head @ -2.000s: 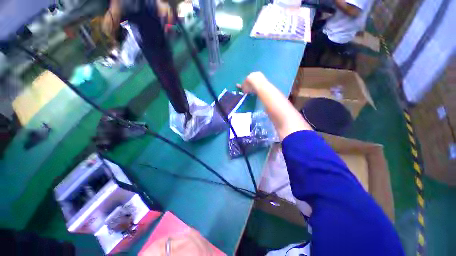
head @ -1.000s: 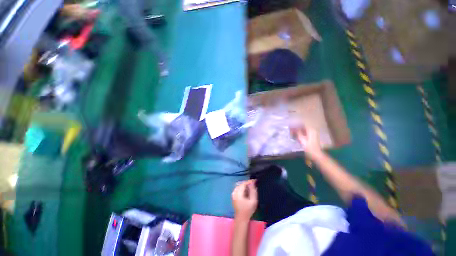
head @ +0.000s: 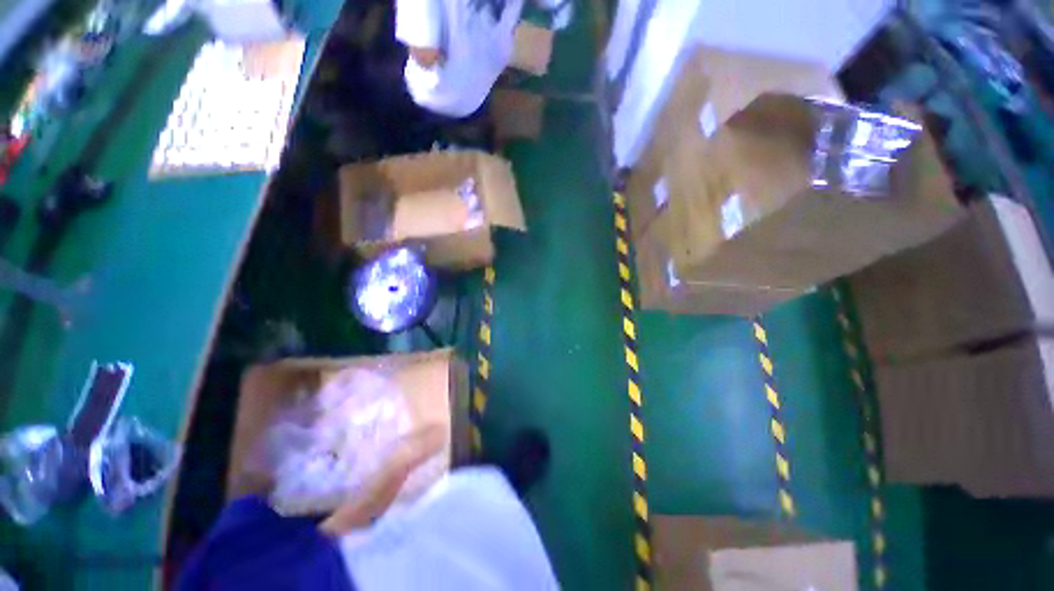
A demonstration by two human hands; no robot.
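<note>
My left hand (head: 413, 453), blurred, reaches from a blue sleeve at the bottom over the near open carton (head: 435, 387). Its fingers are unclear, and I cannot tell whether it grips anything. Crinkled clear plastic bags (head: 335, 433) are heaped in the carton under and beside the hand. My right hand is not in view. On the green bench (head: 139, 277) at the left lie a clear bag (head: 29, 468), a bag with dark contents (head: 136, 462) and a dark panel with white edges (head: 102, 398).
A round stool (head: 393, 289) with a shiny top stands between the near carton and another open carton (head: 499, 191). A person in white (head: 457, 58) is beyond. Large stacked cartons (head: 763, 173) stand right of yellow-black floor tape (head: 632, 393). A parts sheet (head: 231, 110) lies on the bench.
The view has swung right, moving the bench and near carton leftward. The pink foam has left view. My right hand has left view; my left hand is now over the carton.
</note>
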